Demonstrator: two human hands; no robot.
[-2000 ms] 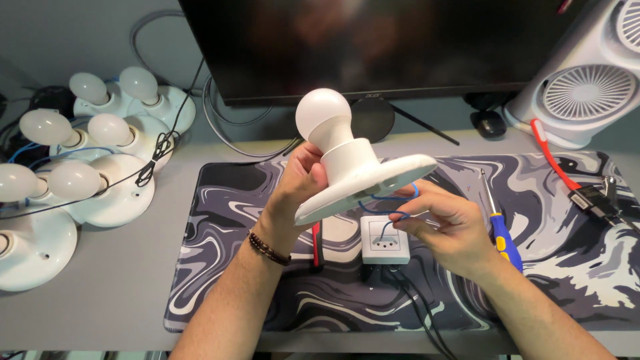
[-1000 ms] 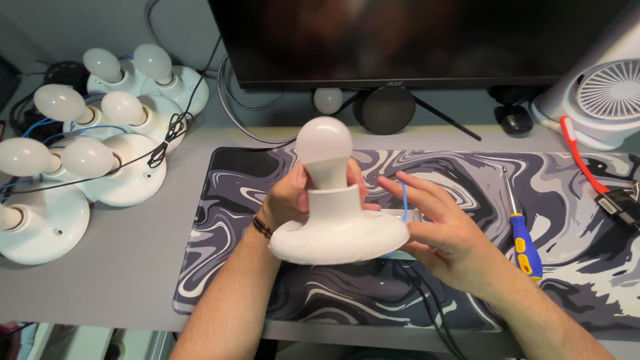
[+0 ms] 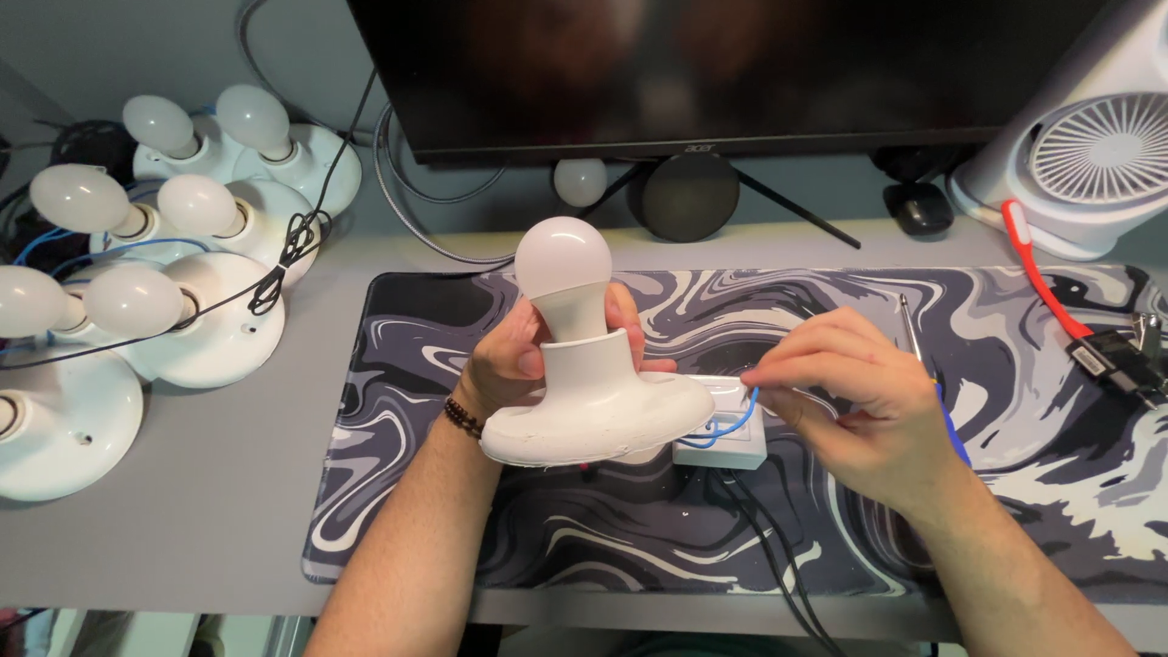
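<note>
My left hand [image 3: 511,351] grips a white lamp holder [image 3: 593,406] from behind; a white bulb [image 3: 564,265] stands upright in its socket. Between the thumb and fingers of my right hand [image 3: 839,392] is the end of a blue wire [image 3: 735,424] that comes out from under the holder's round base. Behind and below that wire, a white outlet box [image 3: 730,456] sits on the patterned desk mat [image 3: 566,557], with black cables running from it toward the desk's front edge. The outlet's face is partly hidden by the base and the wire.
Several bulbs in round white holders [image 3: 219,319] crowd the left side, with a tied black cable [image 3: 297,251] across them. A monitor [image 3: 693,82] stands behind. To the right are a screwdriver [image 3: 908,328], a red USB lamp [image 3: 1040,274], a mouse [image 3: 917,208] and a white fan [image 3: 1077,173].
Two seconds ago the lamp holder was tilted with its underside showing; now its base is nearly level. My right hand has moved out to the right of the base, and its fingers have closed on the wire.
</note>
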